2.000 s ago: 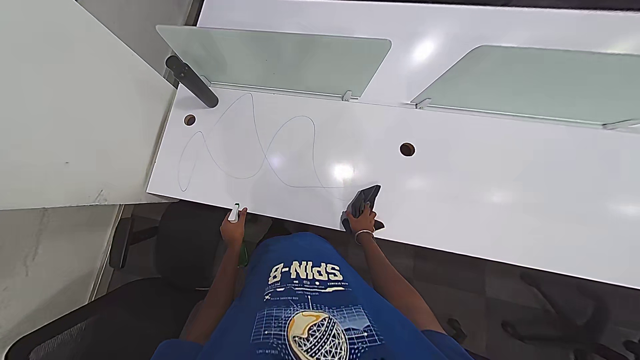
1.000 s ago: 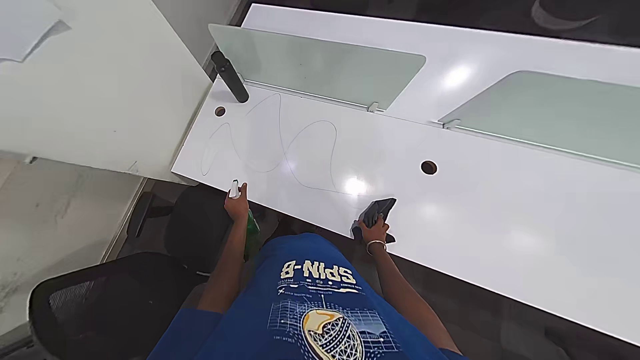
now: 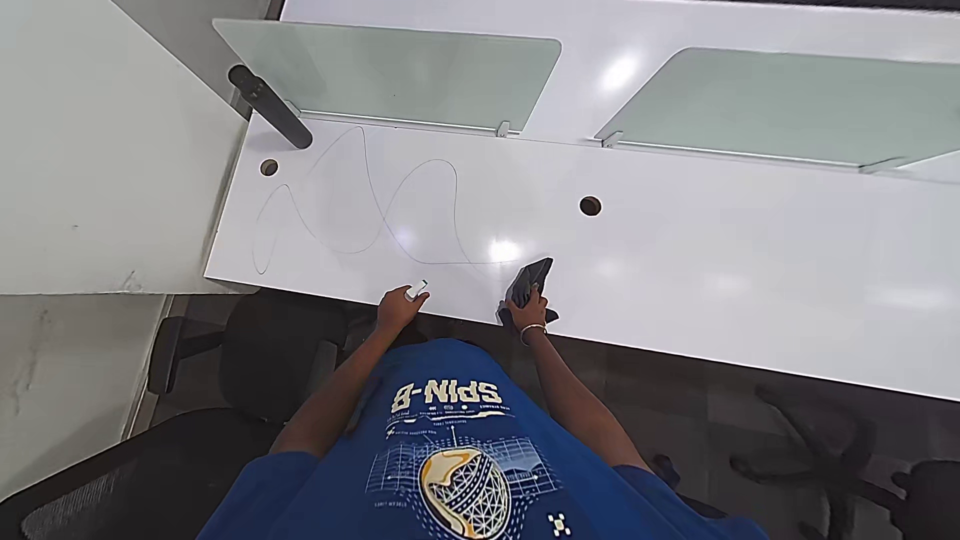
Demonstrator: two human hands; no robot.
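Observation:
My left hand [image 3: 401,306], at the near edge of the white desk [image 3: 735,225], is closed on a small white object [image 3: 416,289] with a green end, possibly a marker. Farther right, my right hand [image 3: 528,309] grips a dark cloth [image 3: 531,283] on the desk near the same edge. A thin, curving drawn line [image 3: 384,219] loops over the left part of the desktop and runs close to the cloth. The underside of the cloth is hidden.
A black cylinder [image 3: 271,107], perhaps a bottle, stands at the desk's back left corner. Frosted glass dividers [image 3: 420,79] line the back. The desktop has a left round hole [image 3: 269,167] and a right one [image 3: 590,205]. Office chairs [image 3: 277,352] are at the near side.
The view shifted and came back. Both hands stay near the desk's front edge, still holding the white object and the cloth; nothing else has plainly changed.

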